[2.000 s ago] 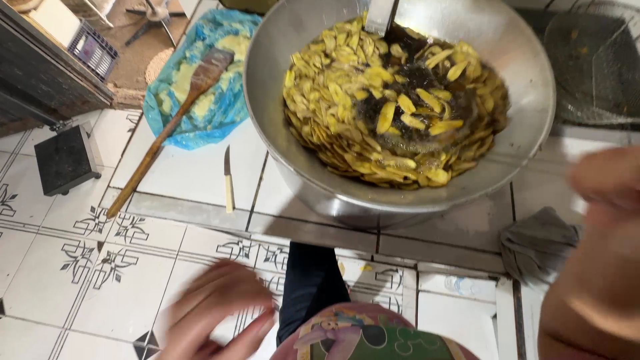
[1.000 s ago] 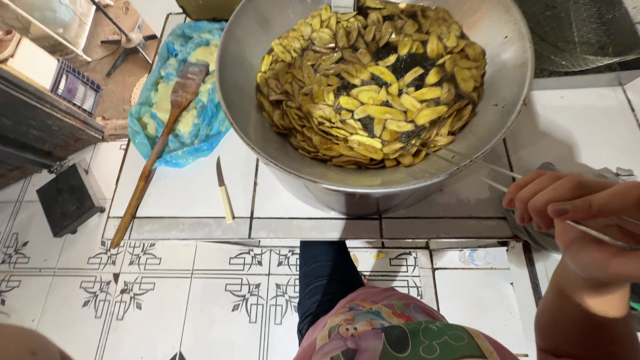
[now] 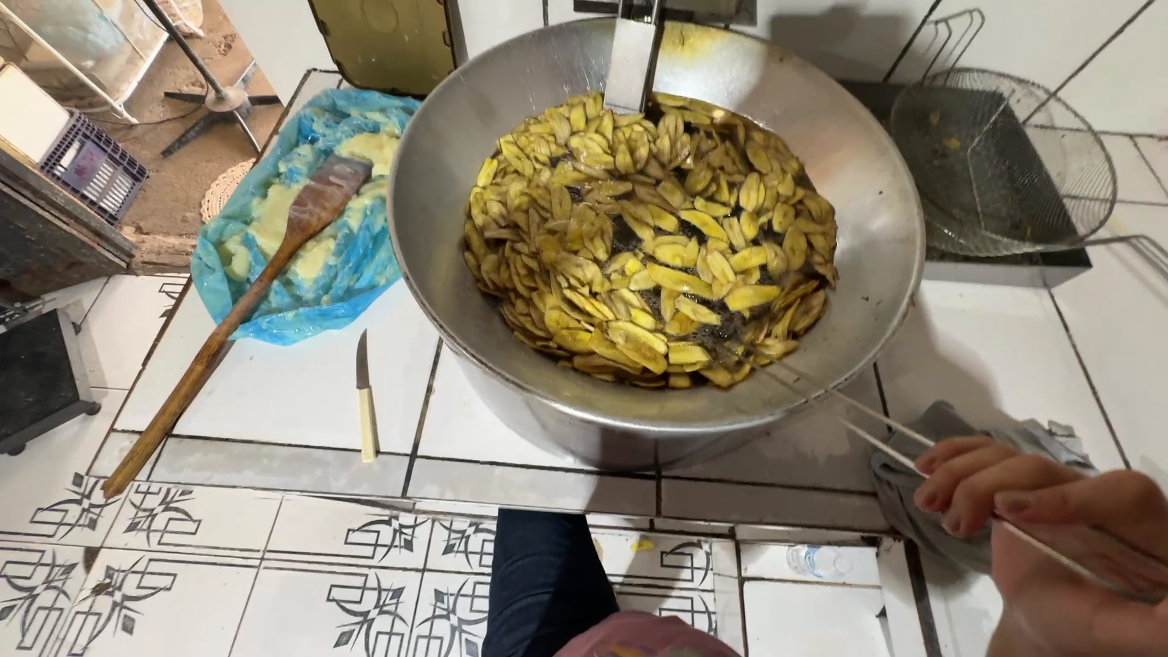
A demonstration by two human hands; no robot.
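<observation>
Yellow banana or plantain slices (image 3: 675,265) lie in dark bubbling oil inside a wide metal pan (image 3: 438,301). At the lower right, my right hand (image 3: 1049,529) grips the thin metal rods of a long utensil (image 3: 881,438), whose far end reaches over the pan's near right rim among the slices. The tool's exact kind cannot be told. A flat metal piece (image 3: 630,68) with a handle hangs at the pan's far rim, its lower end by the slices. My left hand is out of view.
Left of the pan, a wooden paddle (image 3: 224,328) rests across a blue plastic bag (image 3: 365,292) holding a pale yellow mass. A knife (image 3: 367,411) lies near the counter edge. At right are a wire skimmer basket (image 3: 1068,164) and a grey cloth (image 3: 949,511).
My right hand, blurred two seconds ago, now holds the rods with their end in the pan. My left hand has left the view. The slices have shifted and spread in the oil.
</observation>
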